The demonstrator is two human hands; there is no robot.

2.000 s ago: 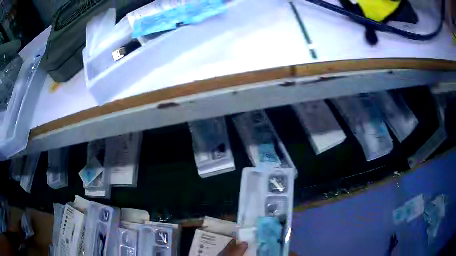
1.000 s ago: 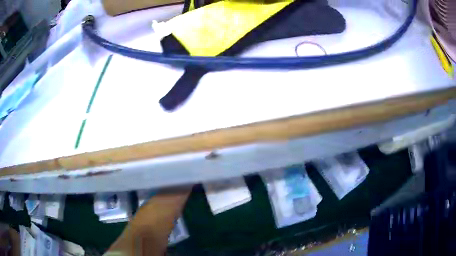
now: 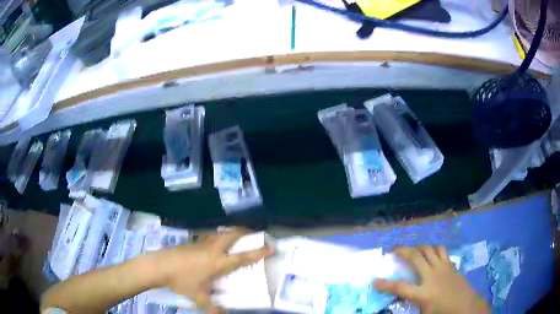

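My left hand (image 3: pixel 206 267) lies on a white carton (image 3: pixel 248 279) at the bottom centre, fingers spread across its upper part and thumb low at its left edge. Right of it, a translucent plastic tray (image 3: pixel 301 291) lies crosswise and holds a light blue sachet (image 3: pixel 356 297). My right hand (image 3: pixel 436 282) is at the tray's right end, thumb near the sachet and fingers bent over the far edge. The bottom of the frame cuts off my right wrist. Blur hides exact finger contact.
A green conveyor belt (image 3: pixel 288 159) carries several trays. A raised white shelf (image 3: pixel 245 37) runs behind it. Several cartons and trays (image 3: pixel 83 236) stand at lower left. Blue sachets (image 3: pixel 503 270) lie on the blue-violet mat (image 3: pixel 534 230). A dark mesh-like round object (image 3: pixel 513 110) is at right.
The view has swung left and down from the shelf. An arm was reaching over the belt; now both my hands are at the carton and tray in front. The belt's trays show in different places.
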